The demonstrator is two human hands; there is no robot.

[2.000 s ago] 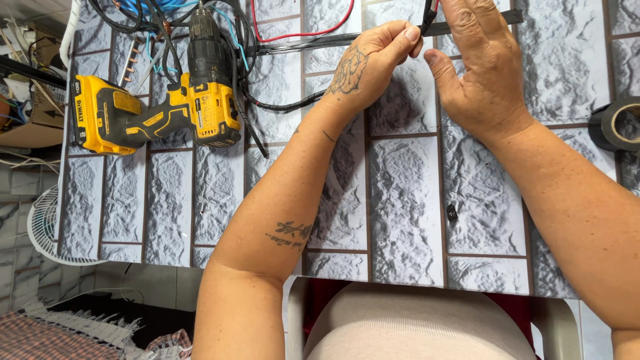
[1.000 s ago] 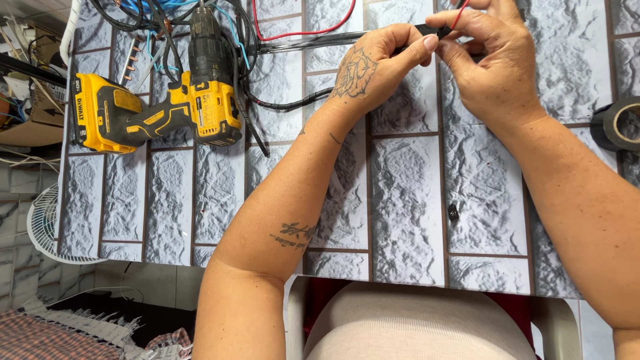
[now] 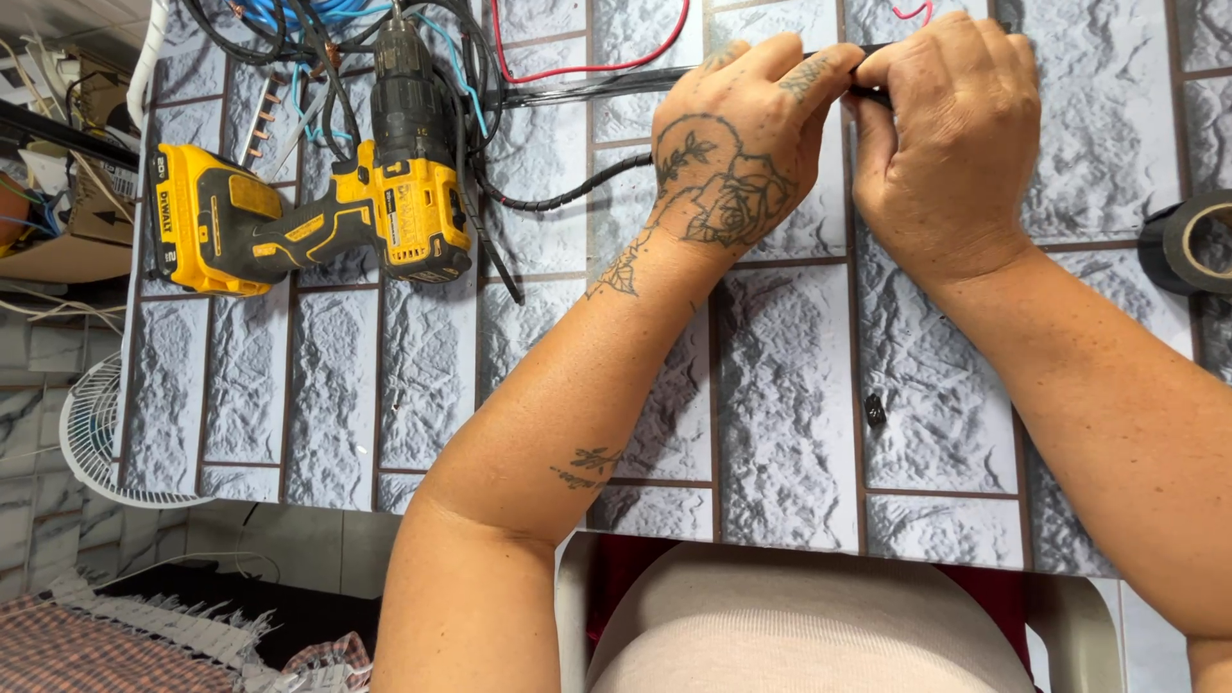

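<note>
Near the top of the head view, my left hand (image 3: pixel 746 144) pinches a black cable bundle (image 3: pixel 616 85) between thumb and forefinger. Beside it, nearly touching, my right hand (image 3: pixel 948 144) grips the same dark bundle with curled fingers. The piece between the fingertips is mostly hidden. A bit of red wire (image 3: pixel 914 13) shows just above my right hand, and a longer red wire (image 3: pixel 597 67) curves above the bundle at left. A black spiral-wrapped cable (image 3: pixel 568 197) runs behind my left wrist.
A yellow and black cordless drill (image 3: pixel 318 221) lies at left, against tangled blue and black wires (image 3: pixel 318 14). A terminal strip (image 3: pixel 260 120) is behind it. A roll of black tape (image 3: pixel 1169 245) sits at right. A small black scrap (image 3: pixel 874 411) lies on the brick-patterned tabletop (image 3: pixel 789 404).
My right hand was spread open two seconds ago; its fingers are now curled around the bundle, close to my left hand.
</note>
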